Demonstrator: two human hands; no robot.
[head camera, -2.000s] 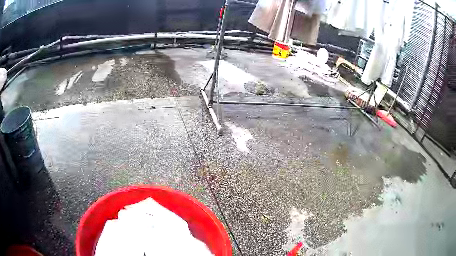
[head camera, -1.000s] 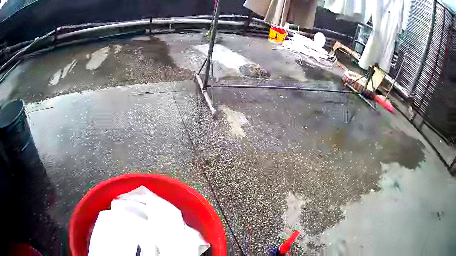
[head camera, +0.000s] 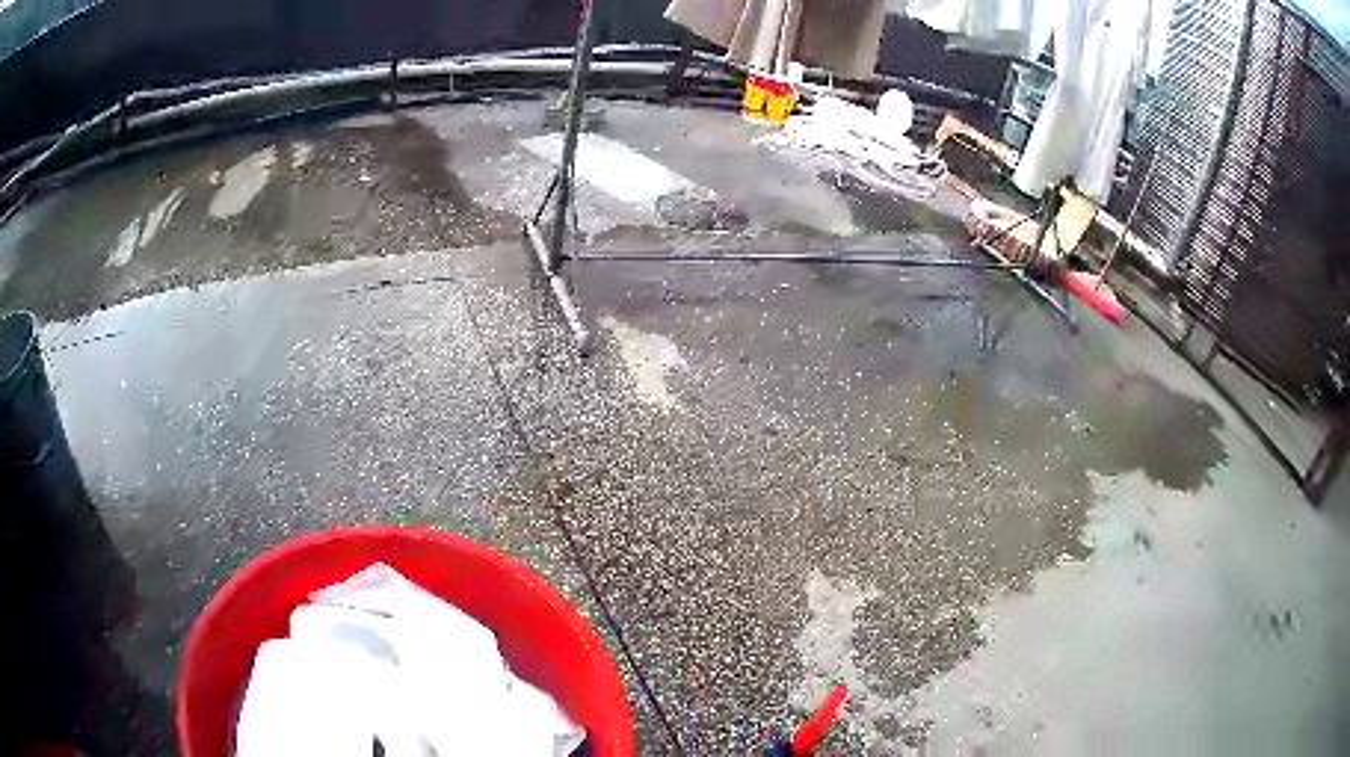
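Note:
A large red basin (head camera: 555, 606) stands on the ground at the bottom left of the head view, cut off by the lower edge. A bright white garment (head camera: 378, 666) lies bunched in it, with a small dark mark near the bottom edge. A bottle with a long red cap (head camera: 817, 720) stands at the bottom, right of the basin; only the cap and a bit of blue body show. Neither of my hands is in the picture.
A metal drying rack (head camera: 557, 222) stands ahead on the wet pebbled floor (head camera: 711, 503). Light clothes (head camera: 1081, 111) hang at the upper right. A yellow and red bucket (head camera: 768, 98) is at the back. A dark bin (head camera: 22, 385) is at the left edge.
The view has shifted, so basin, rack and bottle sit further left. More of the bottle's red cap shows than two seconds ago. The garment's visible outline has changed slightly.

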